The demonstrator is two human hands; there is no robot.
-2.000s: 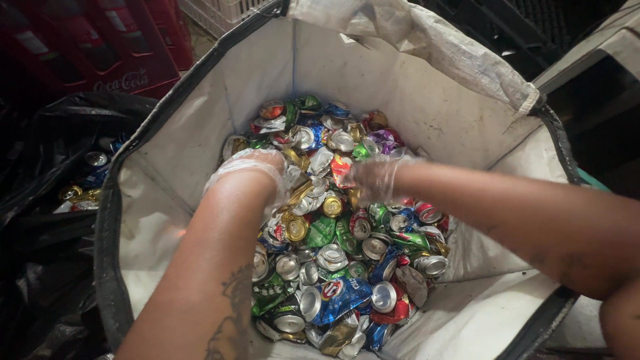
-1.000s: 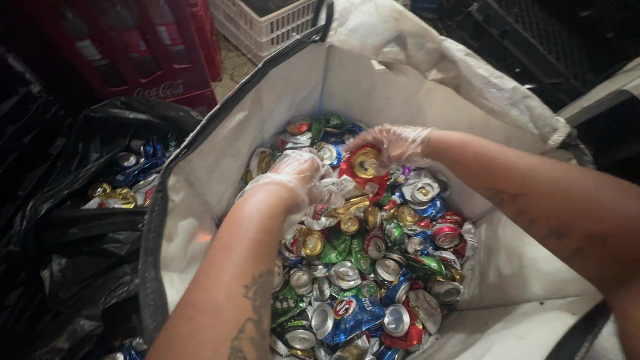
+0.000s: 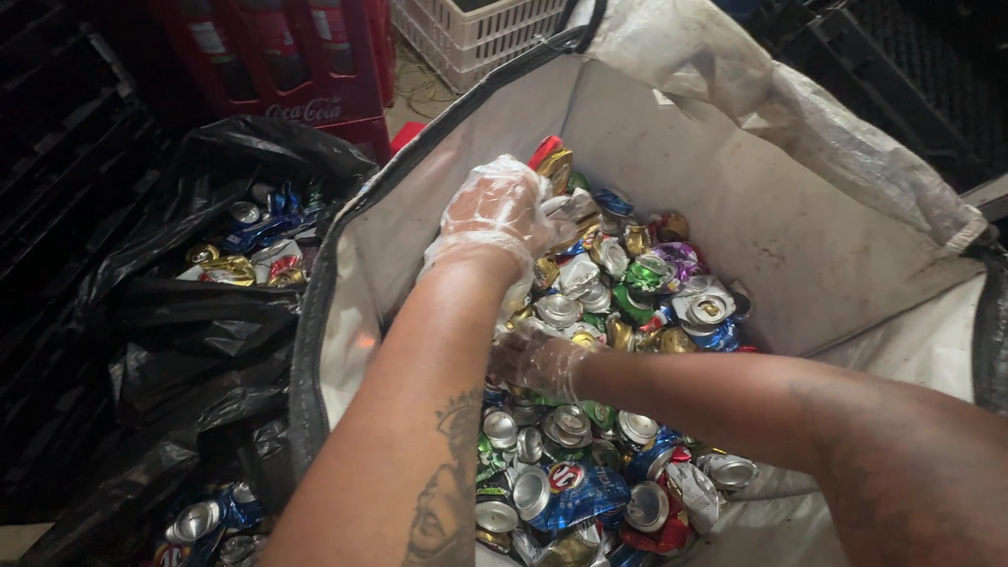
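Crushed aluminum drink cans of many colors fill the bottom of a large white woven bag. My left hand, in a thin clear plastic glove, is over the upper left of the pile, with a red and gold crushed can just beyond its fingers; whether it grips a can is hidden. My right hand, gloved alike, reaches into the pile below it, near the bag's left wall; its fingers are partly hidden among the cans. A flattened blue can lies nearer to me.
Black plastic bags holding more crushed cans stand on the left. Behind them is a red Coca-Cola crate with bottles. A white plastic crate stands behind the bag, and dark crates are at the upper right.
The red and gold can that was by my right hand a second ago is no longer there. My right hand has moved down and left across the pile, now below my left hand. The view has shifted.
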